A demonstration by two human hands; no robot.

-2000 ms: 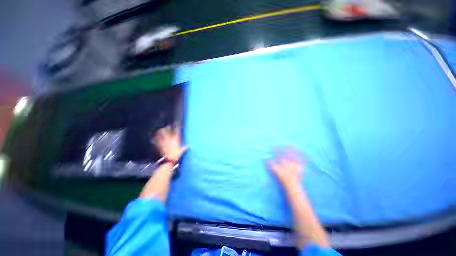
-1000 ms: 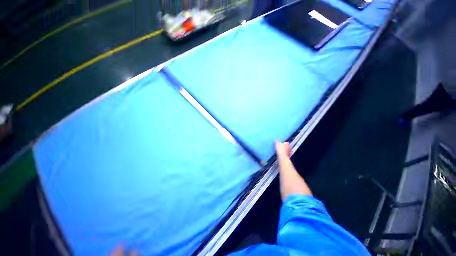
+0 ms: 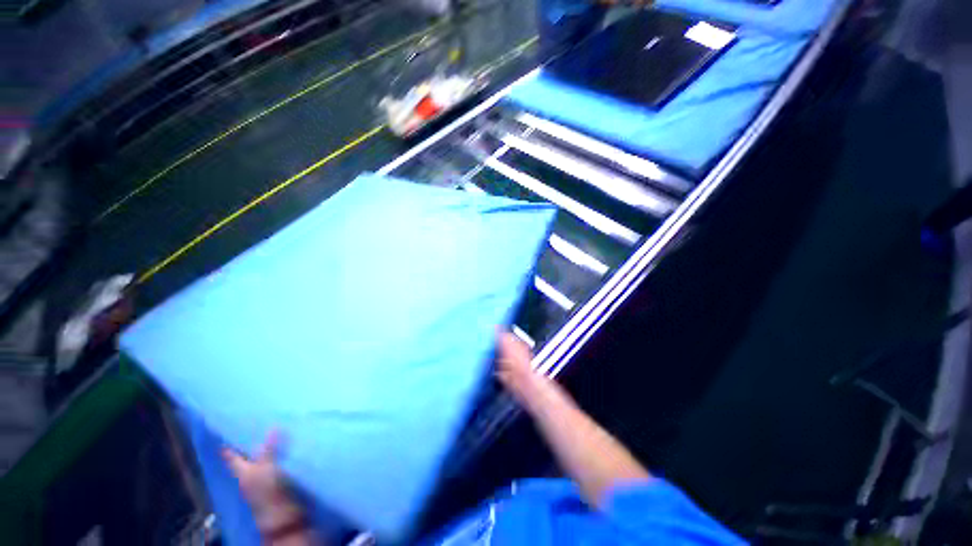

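Observation:
A blue cloth-covered pallet (image 3: 352, 331) lies tilted at an angle over the near end of the conveyor, above another blue cloth surface (image 3: 213, 480) partly seen under its left edge. My left hand (image 3: 259, 475) holds its near-left edge, blurred, with some fingers on the top. My right hand (image 3: 514, 360) is at its right edge; its fingers are partly hidden behind the edge. Both hands are blurred by motion.
Bare silver rollers (image 3: 581, 176) lie beyond the pallet, beside the conveyor's metal side rail (image 3: 661, 240). Farther up, a black module (image 3: 640, 59) lies on another blue pallet (image 3: 693, 128). A person's blue sleeve (image 3: 565, 19) shows at the top. A white object with red (image 3: 426, 105) stands beyond the rail.
The near blue pallet has turned and come up over its neighbour, and rollers now show behind it. My left hand has come into view on its edge; my right hand has moved from the rail to its right edge.

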